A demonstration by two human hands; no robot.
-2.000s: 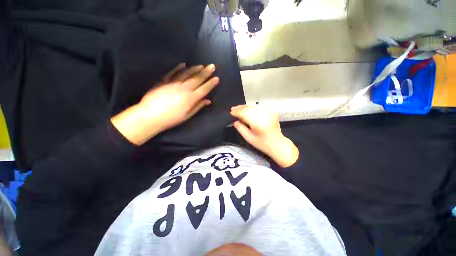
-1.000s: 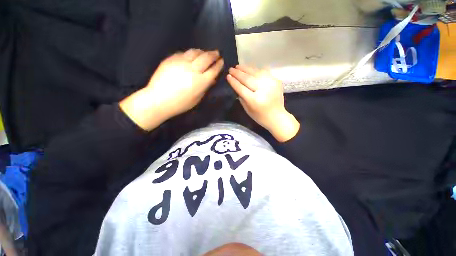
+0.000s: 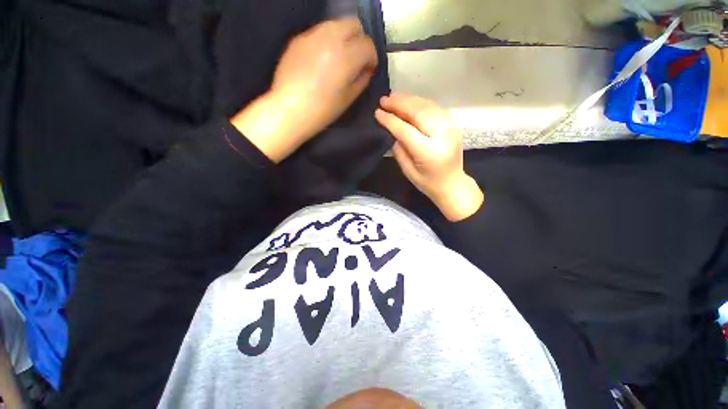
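Note:
The black garment piece [image 3: 191, 64] covers the left and top centre, partly over the pale machine bed [image 3: 495, 88]. Its edge [image 3: 375, 48] runs up and down between my hands. My left hand [image 3: 327, 76] is on the cloth at top centre, fingers curled, slightly blurred, pinching cloth near the edge. My right hand [image 3: 427, 144] is lower and to the right, thumb and fingertips pinching the edge of the black garment piece. The presser foot and needle are out of view beyond the top.
A blue tray [image 3: 698, 100] with white and red items is at right, a white tape [image 3: 631, 68] beside it. Black cloth [image 3: 607, 232] lies at right. Blue cloth pieces [image 3: 44, 295] lie lower left. Part of a person [image 3: 8, 383] shows at the left edge.
My left hand has moved up and right along the cloth, and its fingers have curled. My right hand has closed on the edge. The view has shifted from the needle area.

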